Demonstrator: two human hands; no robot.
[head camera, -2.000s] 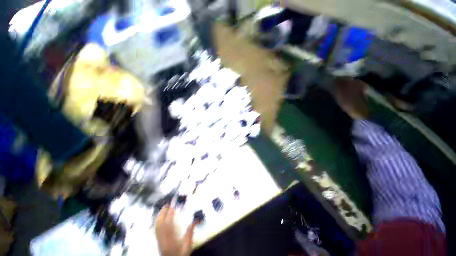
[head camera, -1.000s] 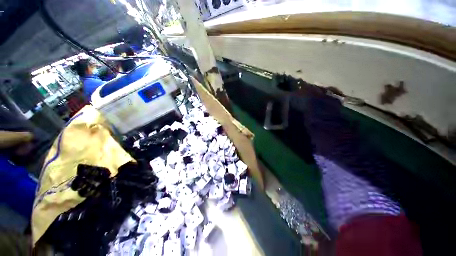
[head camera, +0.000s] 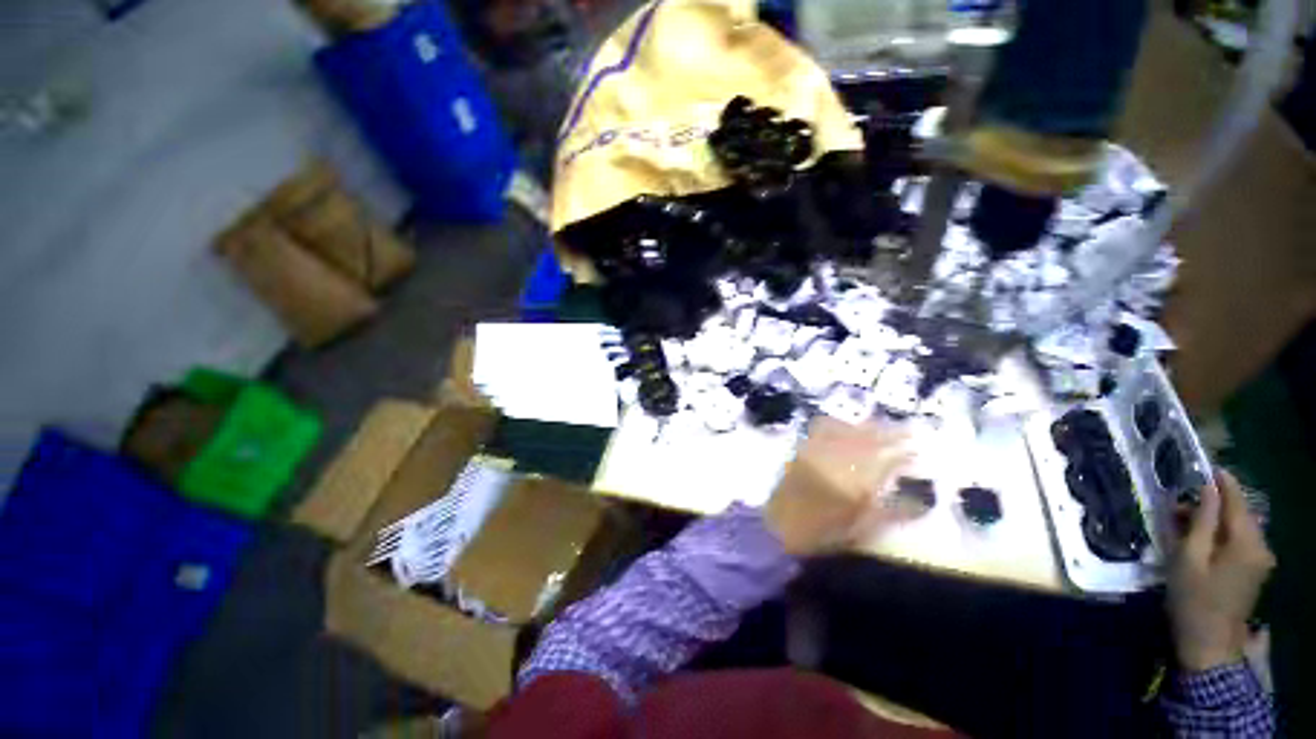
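My left hand (head camera: 834, 484) is blurred over the pale board (head camera: 693, 469), beside small black inserts (head camera: 980, 504); whether it holds anything cannot be told. My right hand (head camera: 1217, 566) grips the edge of a white frame (head camera: 1166, 440) with round openings at the board's right end. Against it lies a white oblong unit (head camera: 1068, 541) with a black triple housing (head camera: 1101, 484) inside. A loose heap of small white modules (head camera: 852, 354) lies behind my left hand.
A yellow sack (head camera: 678, 87) spills black housings (head camera: 751, 217) at the back. A dark hanging tool (head camera: 1061, 87) is blurred above the heap. An open carton (head camera: 419, 635) holds white panels at lower left. White panels (head camera: 546, 373) lie at the board's left. Blue and green crates (head camera: 260, 440) stand farther left.
The view has swung left and down, bringing the board, carton and crates into view. My right hand, earlier out at the right, is now on the white frame. My left hand is back in view.
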